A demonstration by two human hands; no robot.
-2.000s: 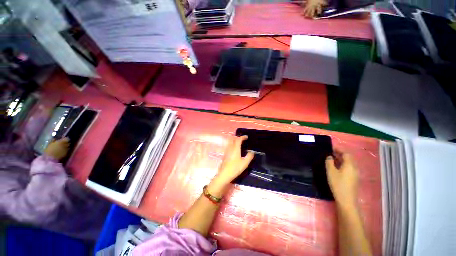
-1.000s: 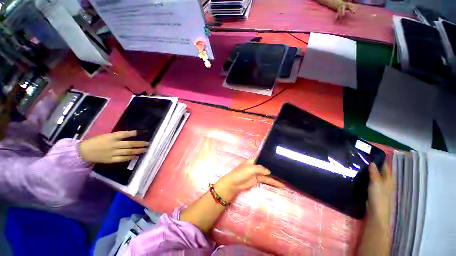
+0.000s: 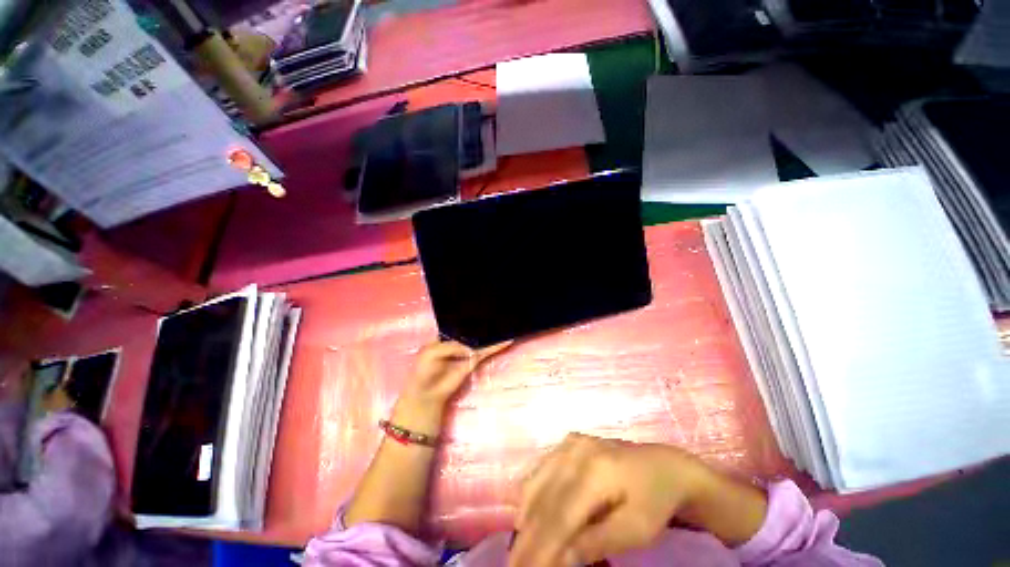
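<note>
A black tablet [image 3: 537, 260] is raised and tilted above the pink bench, its dark face towards me. My left hand [image 3: 443, 371], with a bracelet at the wrist, grips its lower left corner. My right hand [image 3: 598, 498] is off the tablet, close to my body at the bottom of the view. Its fingers are curled and partly cut off by the edge, so I cannot tell whether they hold anything.
Tablets with white foam are stacked at left [image 3: 188, 410]. A thick pile of white foam sheets [image 3: 886, 321] stands at right. Behind lie another tablet [image 3: 410, 161] and loose sheets [image 3: 709, 138]. A printed sheet [image 3: 122, 122] hangs upper left. Another person's sleeve [image 3: 72, 476] shows at far left.
The view has turned right. The tablet has been tilted up, and my right hand has let go of it and moved down towards my body. Another person's hand has left the left stack.
</note>
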